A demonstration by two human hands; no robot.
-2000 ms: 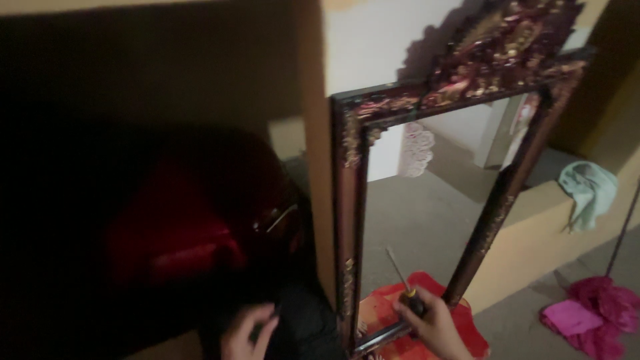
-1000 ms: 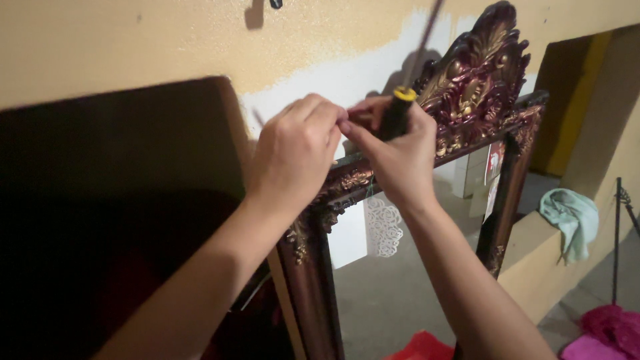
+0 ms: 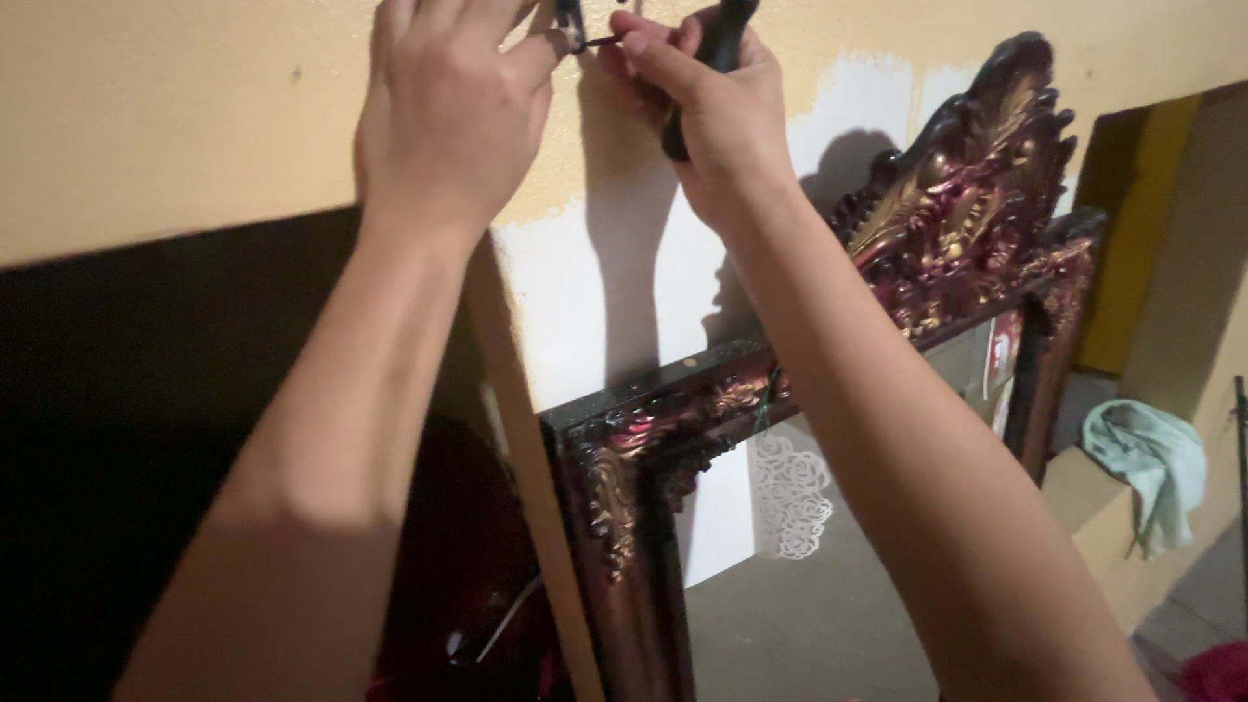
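Note:
My left hand (image 3: 458, 97) is raised against the yellow wall at the top, its fingertips on a small dark fitting (image 3: 570, 24) that is partly cut off by the view's edge. My right hand (image 3: 717, 107) holds the black handle of a screwdriver (image 3: 720, 44) in its palm and fingers. Between its thumb and index finger it pinches a small thin dark piece, perhaps a screw (image 3: 603, 41), whose end points at the fitting. The screwdriver's shaft is out of view.
Below my hands a mirror with an ornate carved frame (image 3: 624, 429) leans on the wall, a cut-paper lace card (image 3: 792, 497) hanging over its glass. Dark recesses lie on both sides. A pale green cloth (image 3: 1146, 468) drapes over a ledge at right; pink fabric (image 3: 1217, 673) lies below.
Two seconds ago the screwdriver was low, in front of the mirror. One second ago both hands were together above the frame; now they are at the fitting on the wall.

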